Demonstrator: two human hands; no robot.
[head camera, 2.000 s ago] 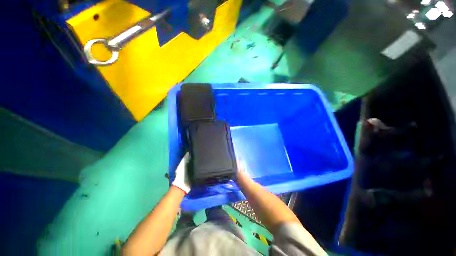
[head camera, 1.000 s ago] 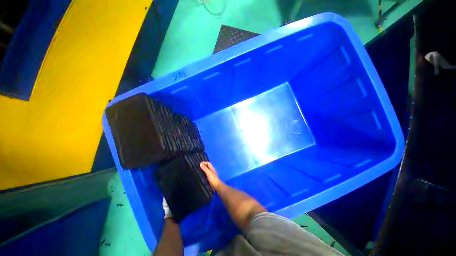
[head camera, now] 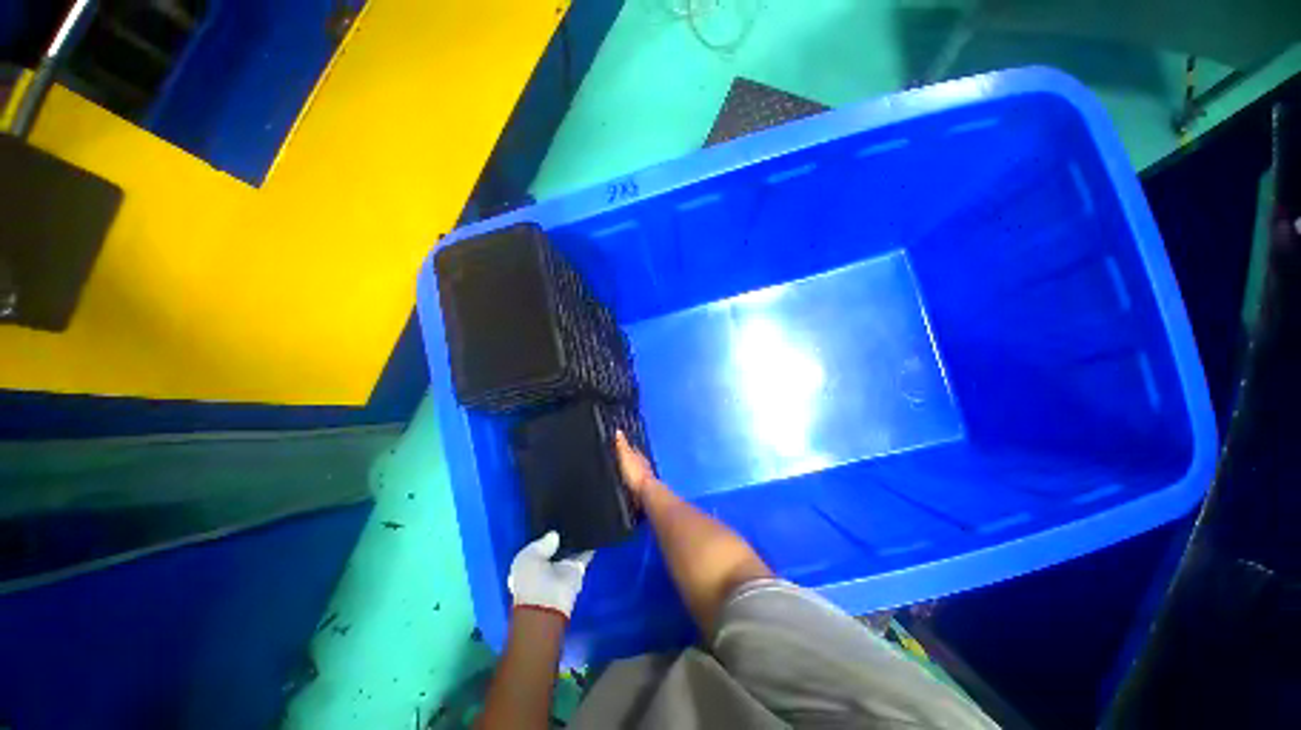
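Observation:
A large open blue tote (head camera: 842, 571) stands on the floor in front of me. A tall stack of black tablet cases (head camera: 502, 317) stands in its far left corner. A second, lower stack of black tablet cases (head camera: 574, 478) is beside it, nearer to me. My left hand (head camera: 549, 575), in a white knit glove with a red-edged cuff, is at the near edge of this lower stack. My bare right hand (head camera: 634, 465) lies against its right side. The two hands hold the stack between them. The fingertips of my left hand are partly hidden.
A yellow machine frame (head camera: 385, 171) with a dark blue part is at the upper left, beside the tote. A black chequered plate (head camera: 759, 114) lies on the green floor (head camera: 628, 86) beyond the tote. A dark structure is along the right.
The lower stack was held over the tote, then went down inside beside the taller stack. Since one second ago the view has shifted and my gloved left hand shows more fully.

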